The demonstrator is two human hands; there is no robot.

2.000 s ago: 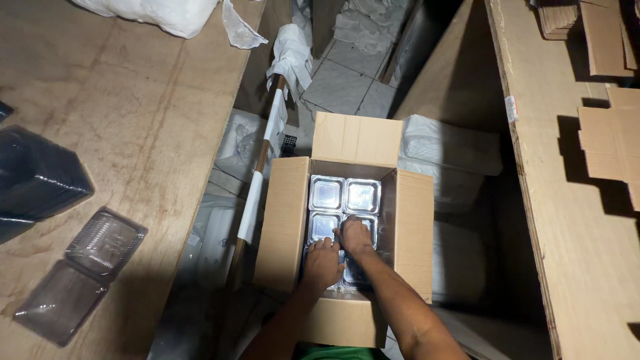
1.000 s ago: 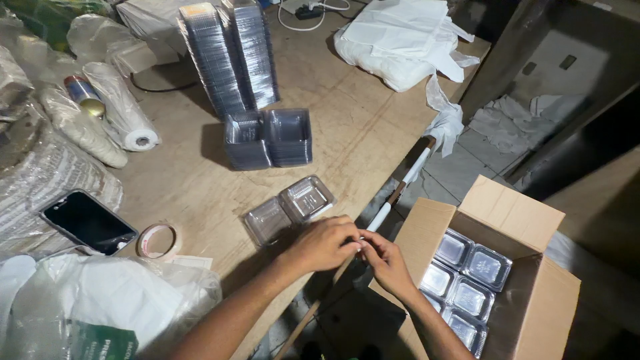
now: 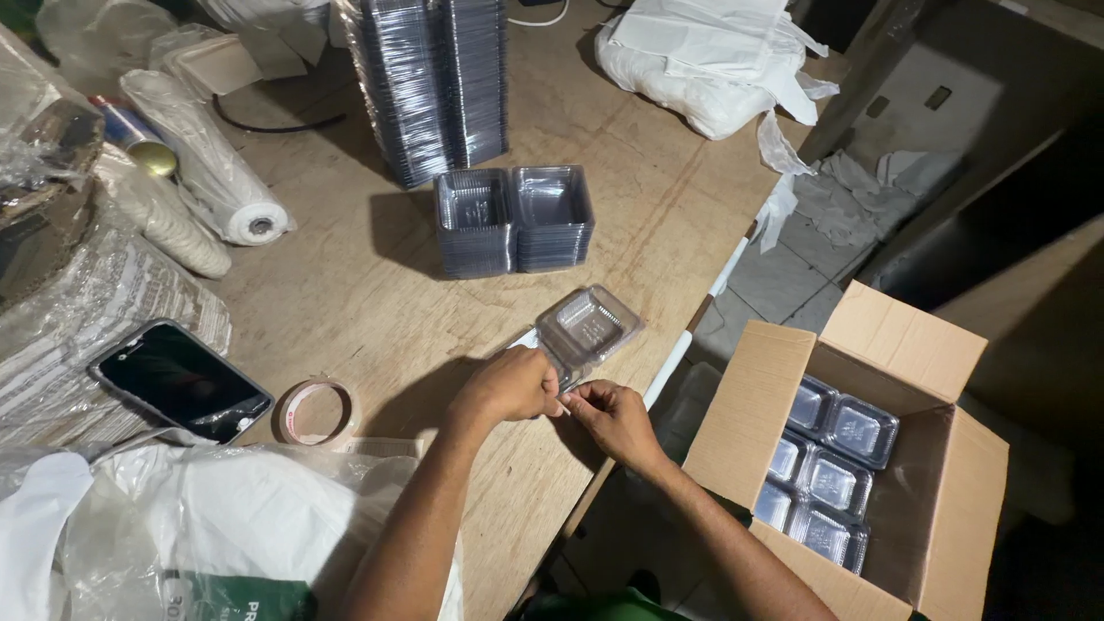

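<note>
My left hand [image 3: 513, 384] rests at the near corner of a clear plastic clamshell container [image 3: 595, 323] on the wooden table, its fingers curled by the fingertips of my right hand [image 3: 612, 423]. Something small may be pinched between the two hands, but it is too small to tell. Part of the container lies hidden behind my left hand. Beyond it stands a short stack of clamshell containers [image 3: 515, 224], with a tall stack of them [image 3: 431, 86] behind. To the right, an open cardboard box [image 3: 750, 405] holds several clear containers [image 3: 835, 483].
A roll of tape [image 3: 317, 412] and a smartphone [image 3: 181, 379] lie at the left. Behind them are a plastic film roll [image 3: 211, 164] and a can [image 3: 134, 138]. White plastic bags [image 3: 707, 60] sit at the far right of the table [image 3: 673, 164], and a white bag [image 3: 224, 509] lies near left.
The view has swung from the box to the table. My hands, inside the box two seconds ago, are now over the table, and my left hand has come onto the near part of the clamshell container.
</note>
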